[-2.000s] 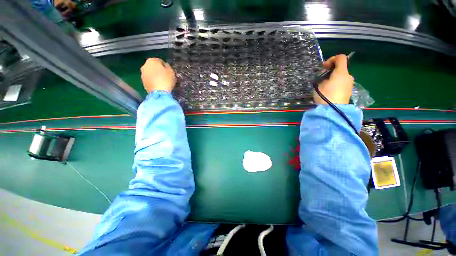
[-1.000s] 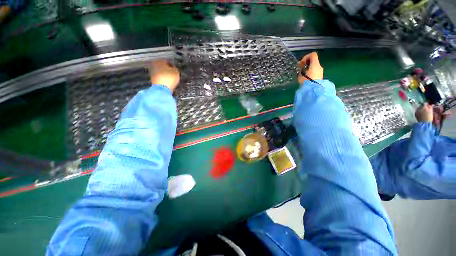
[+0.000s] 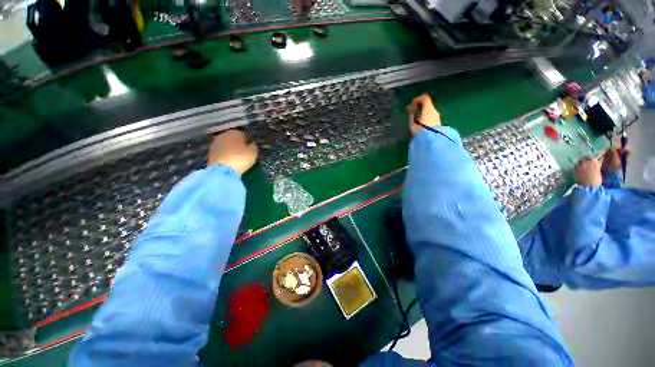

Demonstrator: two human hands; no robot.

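Note:
A clear tray with a grid of pockets (image 3: 323, 122) lies between my hands beyond the red lines, with dark and silver parts and a few pale pieces in it. My left hand (image 3: 232, 150) is curled at its left edge; the fingertips are hard to see. My right hand (image 3: 424, 113) is closed around the dark soldering iron (image 3: 429, 127), close to the tray's right edge; whether it touches the tray is unclear. The iron's cord runs down over my sleeve.
A larger filled tray (image 3: 93, 222) lies left, partly under my left arm. Nearer are a crumpled plastic bag (image 3: 292, 196), red wires (image 3: 246, 314), round tub (image 3: 296, 278), sponge (image 3: 352, 290) and black stand (image 3: 330, 244). Another person's hands (image 3: 589, 172) are beside a tray (image 3: 513, 168) at right.
The view has swung right. The tray stays between my hands while the bench items have shifted left and down in view. The larger left tray and the person at right have come into view.

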